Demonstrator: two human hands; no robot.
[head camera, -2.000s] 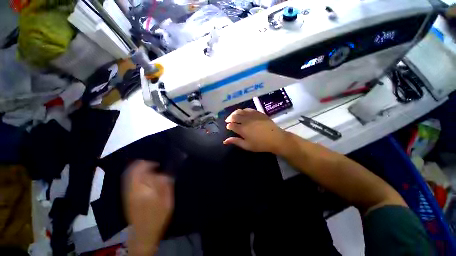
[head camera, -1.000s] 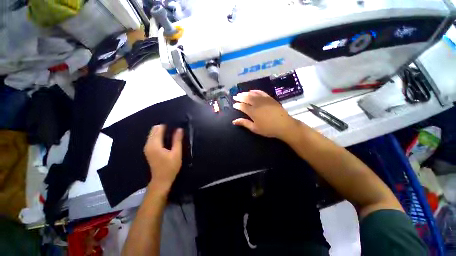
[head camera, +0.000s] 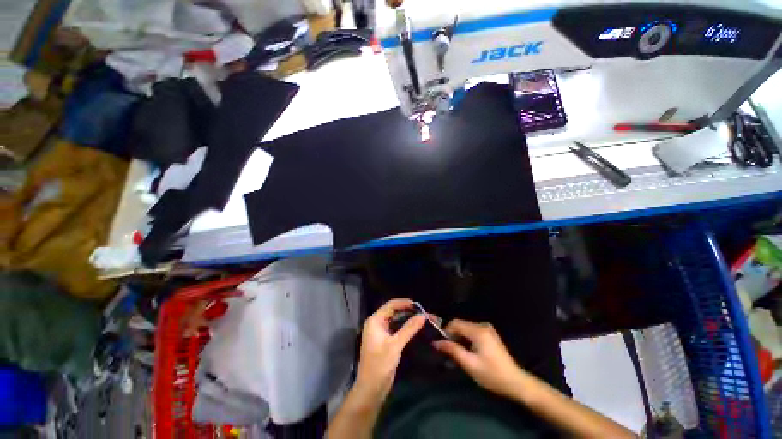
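My left hand and my right hand are low, over my lap in front of the table edge. Between them they hold a small dark strip with a pale edge; its full shape is hidden by the fingers and the dark background. The black garment panel lies flat on the machine table, with a curved notch at its lower left. Its upper part is under the lit presser foot of the white sewing machine. Neither hand touches the panel on the table.
Black cut pieces lie at the table's left. Snips, a phone, a red stick and black-handled scissors lie right of the needle. A red basket with white cloth is below left, a blue basket below right.
Both hands have left the panel and come down to my lap, now holding the small strip. The view has shifted, showing more of the baskets. The panel lies flatter across the table.
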